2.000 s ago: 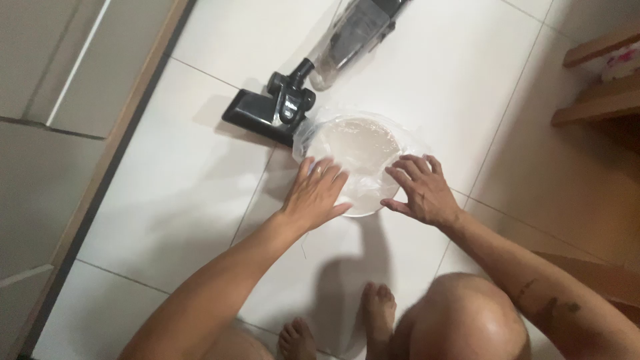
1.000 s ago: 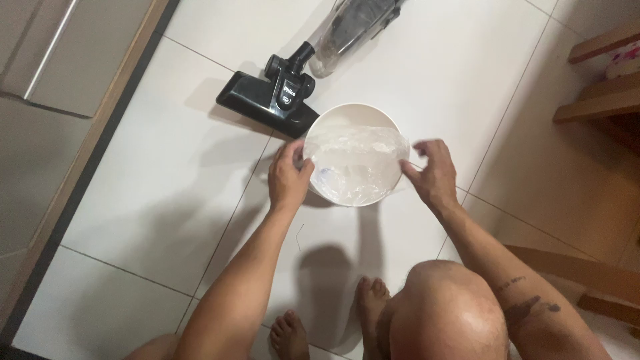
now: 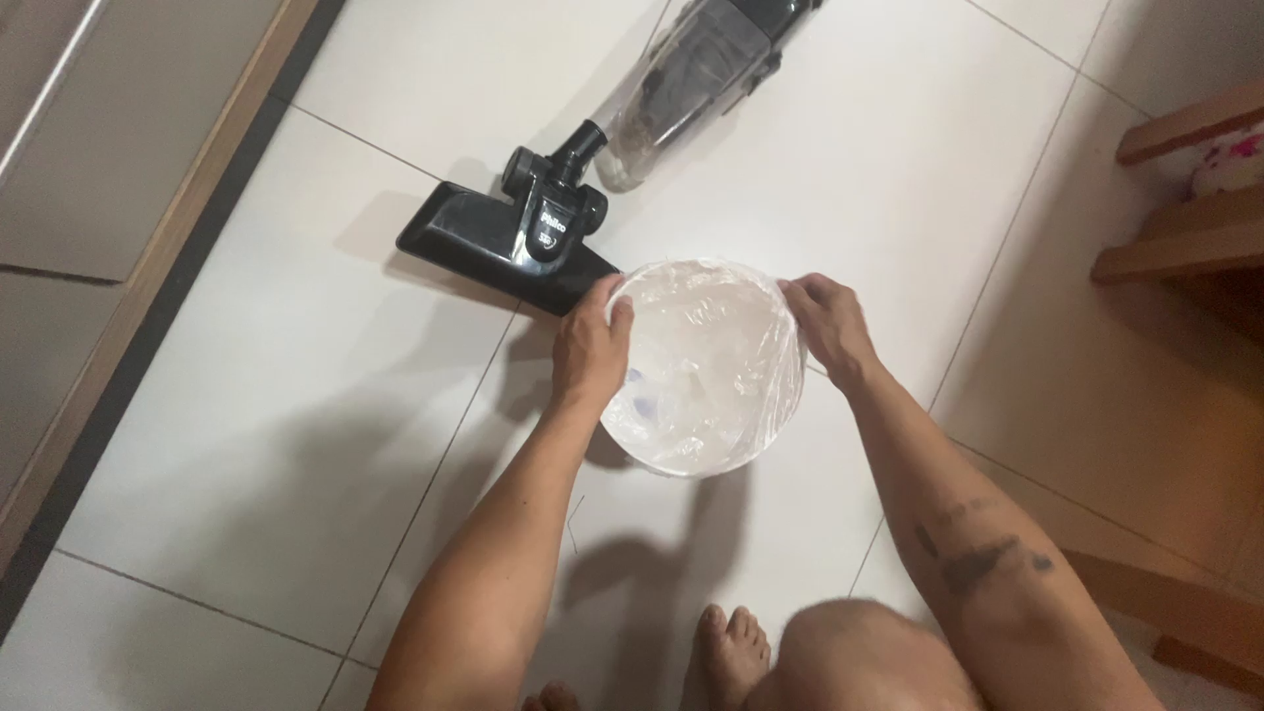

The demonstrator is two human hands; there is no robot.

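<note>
A round white bin (image 3: 604,420) stands on the tiled floor, seen from above, its inside lined with a clear plastic bag (image 3: 706,355). Bag film lies over the rim, and some small bluish patches show through it at the lower left. My left hand (image 3: 592,346) grips the left side of the rim, with the thumb on top. At the upper right of the rim, my right hand (image 3: 828,321) pinches the bag's edge between thumb and fingers. How far the bag reaches down the outside is hidden.
Beyond the bin lies a Philco vacuum cleaner, its black floor head (image 3: 509,242) close to my left hand and its clear dust container (image 3: 681,84) behind. Grey cabinet fronts (image 3: 128,128) run along the left. Wooden furniture (image 3: 1185,237) stands at the right. My feet are below the bin.
The bag film, bunched across the bin's opening a second ago, now lies spread over the rim and inside. My right hand has moved up along the rim from its right side.
</note>
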